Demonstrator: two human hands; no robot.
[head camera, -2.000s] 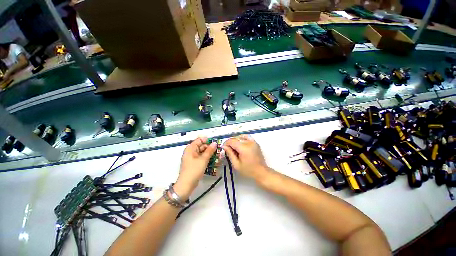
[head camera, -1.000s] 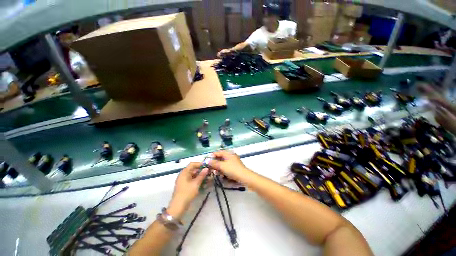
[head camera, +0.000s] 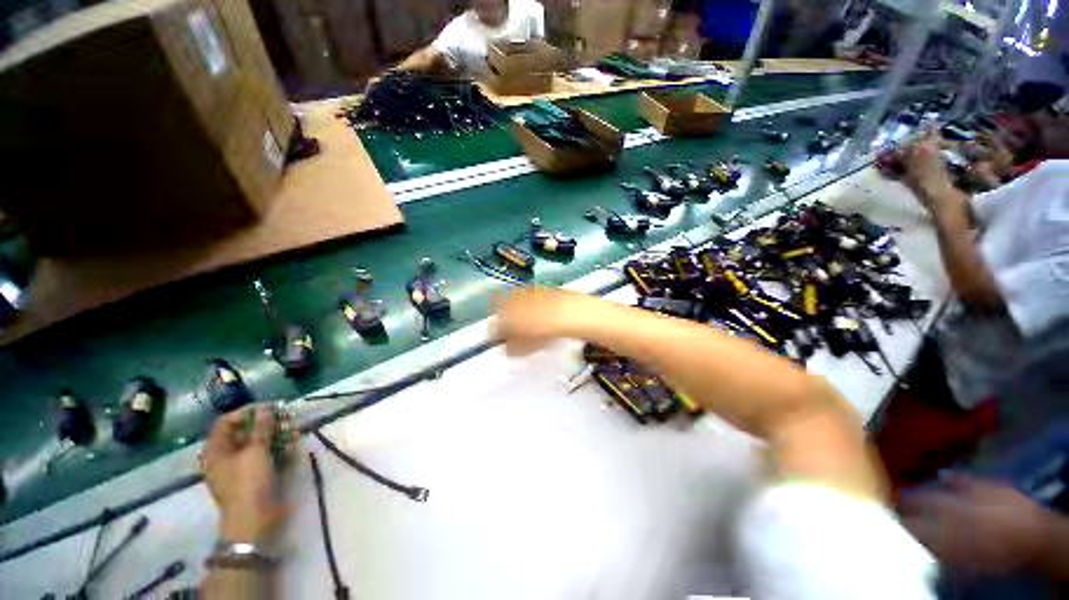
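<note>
My left hand (head camera: 246, 463), with a bracelet at the wrist, holds small green circuit boards (head camera: 283, 431) at the belt's near edge. Black cable leads (head camera: 373, 466) spread from them over the white bench top. My right hand (head camera: 530, 321) is blurred and apart from the left, over the belt's near edge; whether it holds anything is unclear. Black battery packs with yellow stripes (head camera: 750, 281) lie piled to its right. Small wired black packs (head camera: 295, 348) sit spaced along the green belt. More cable leads (head camera: 123, 557) show at lower left; their boards are out of view.
A large cardboard box (head camera: 141, 129) stands on a cardboard sheet (head camera: 340, 193) at upper left. Beyond the belt are a black cable heap (head camera: 424, 103), open trays (head camera: 569, 147) and a person in white. Another person's arm (head camera: 955, 229) reaches in at right, beside the pile.
The view has swung right. My hands have separated: the left keeps the boards, the right has moved away rightward. One more wired black pack now shows on the belt between the earlier ones.
</note>
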